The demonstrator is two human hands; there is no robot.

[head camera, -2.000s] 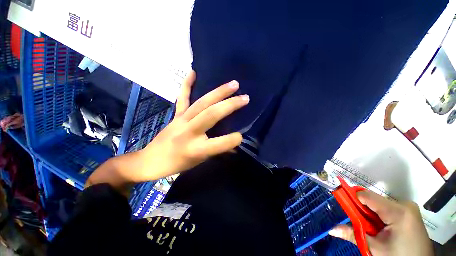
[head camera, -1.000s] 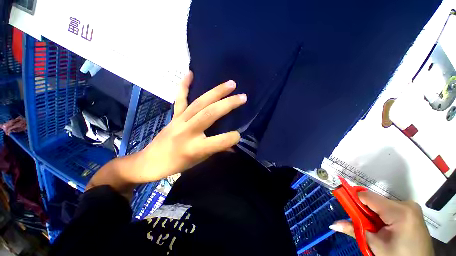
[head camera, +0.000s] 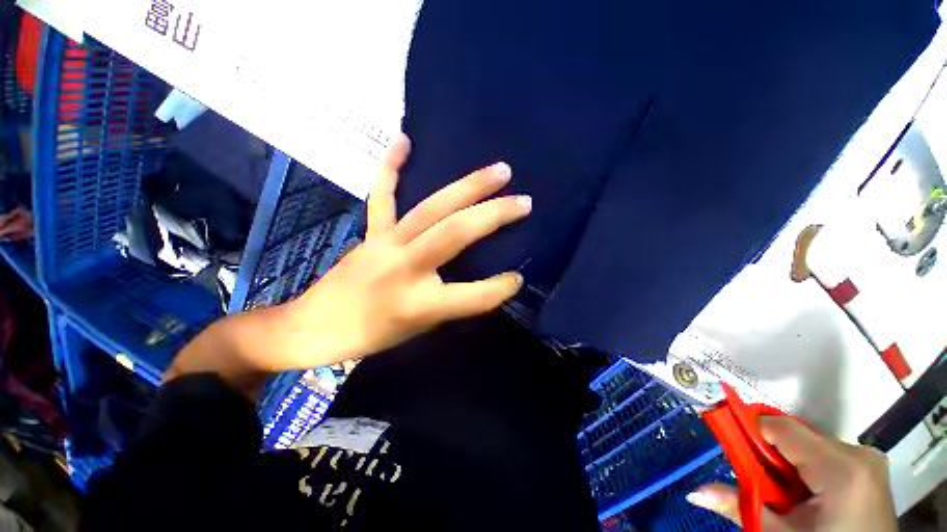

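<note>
A large navy cut panel [head camera: 716,177] lies on the white table and reaches its front edge. A slanted slit or fold runs up from its lower edge. My left hand [head camera: 400,270] lies on the panel's lower left part, palm down with fingers spread. My right hand [head camera: 831,478] holds the red-orange handles of the fabric shears [head camera: 750,447] at the lower right, off the panel. The shear blades are hard to see; their tips are hidden.
The white table [head camera: 280,94] has a printed ruler scale on its front edge. At right are the machine bed's metal plate [head camera: 901,203], red blocks and a dark flat object [head camera: 903,410]. Blue plastic baskets [head camera: 135,312] stand below, one holding cloth.
The slit in the panel looks narrower, with less of the pale lines showing. The shears and my right hand have tilted slightly. The whole view has shifted a little.
</note>
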